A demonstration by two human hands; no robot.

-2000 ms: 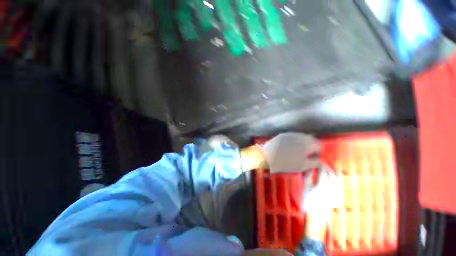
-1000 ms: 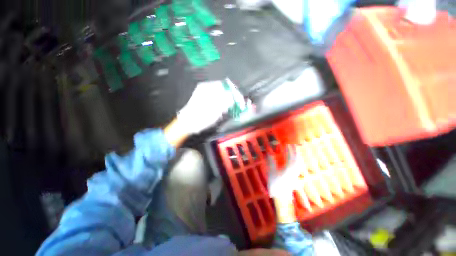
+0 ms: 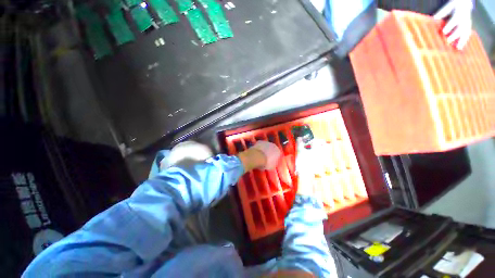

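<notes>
A red slotted tray (image 3: 262, 191) sits in a black tote (image 3: 382, 184). My left hand (image 3: 267, 155), gloved, is over the tray's upper left slots; its fingers are curled down and hard to see, so its hold cannot be told. My right hand (image 3: 308, 160), gloved and washed out by glare, is over the middle of the tray. A small dark green circuit board (image 3: 303, 132) is at its fingertips, by the top row. Dark pieces show in several top-row slots left of it. Green circuit boards (image 3: 217, 19) lie in rows on the dark rimmed surface (image 3: 201, 70).
Another person's gloved hand (image 3: 457, 21) is on a large red divided block (image 3: 396, 81) at upper right. Black boxes with a yellow label (image 3: 376, 249) stand at lower right. A tall black box with white lettering (image 3: 30, 201) is at left. Small white bits dot the dark surface.
My left hand has moved from above the dark surface's edge, where it held green boards, down over the tray. My right hand has moved up toward the top row. The view has shifted.
</notes>
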